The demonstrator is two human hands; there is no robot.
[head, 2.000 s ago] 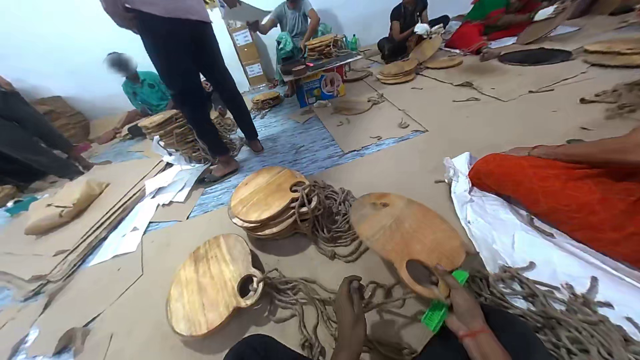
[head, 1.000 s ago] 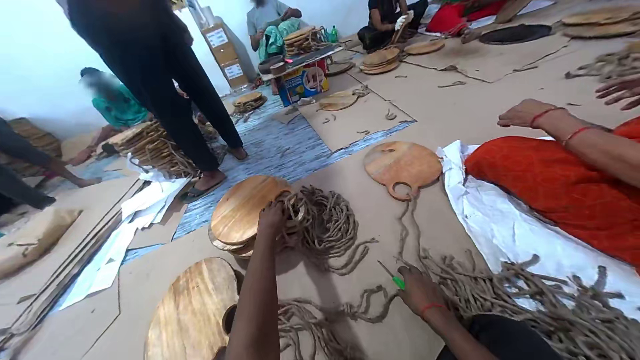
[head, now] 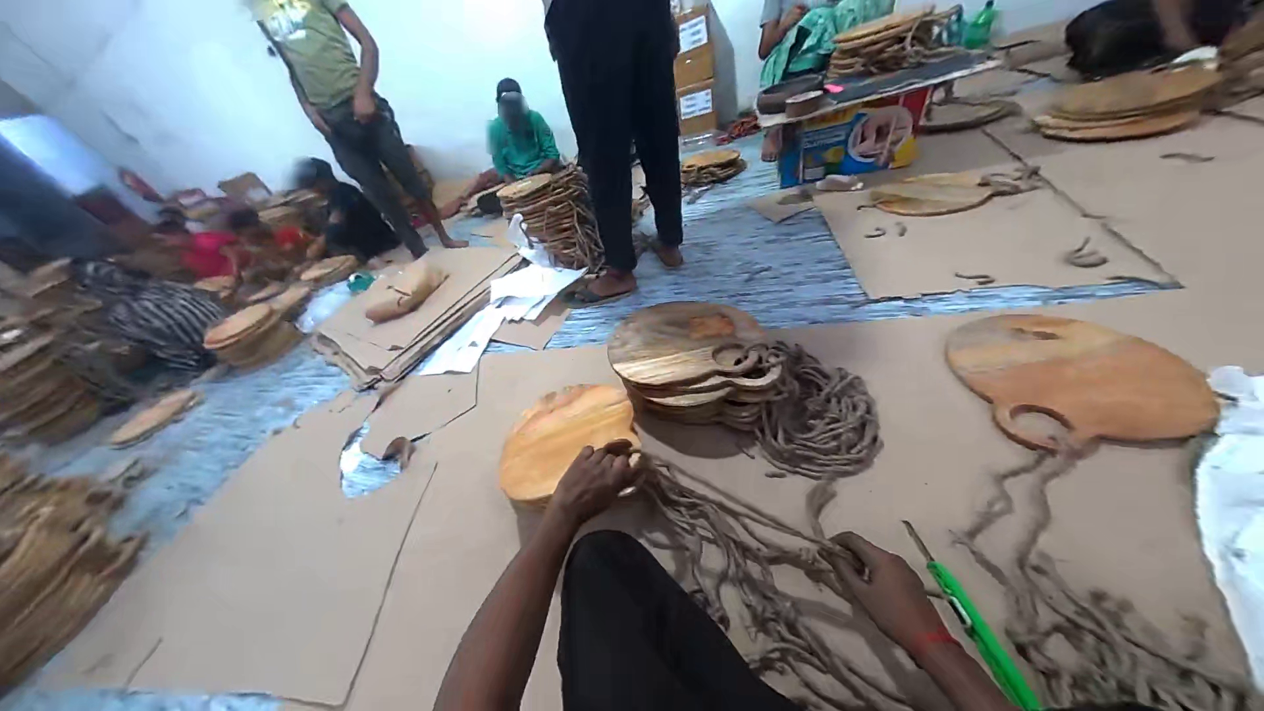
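My left hand (head: 595,481) rests at the ring-shaped handle of a round wooden board (head: 553,444), its fingers over the handle hole; whether they grip it is unclear. Brown cords (head: 711,533) run from that handle to my right hand (head: 879,583), whose fingers are closed on them. A green-handled cutter (head: 978,622) with a thin blade lies beside my right wrist. Beyond my left hand is a stack of round wooden boards (head: 681,346) with a coiled bundle of cord (head: 825,410). Another wooden board (head: 1096,385) lies at the right, with cord trailing from its handle.
Cardboard sheets (head: 286,573) cover the floor, with white papers (head: 494,316) beyond. A standing person (head: 622,128) is ahead; others sit or stand farther back. More board stacks (head: 553,212) stand about. White cloth (head: 1234,523) lies at the right edge, near loose cords (head: 1116,642).
My left hand has moved from the stack of boards to the nearer board's handle. My right hand now holds cords, and the green cutter lies beside it. The view has swung left.
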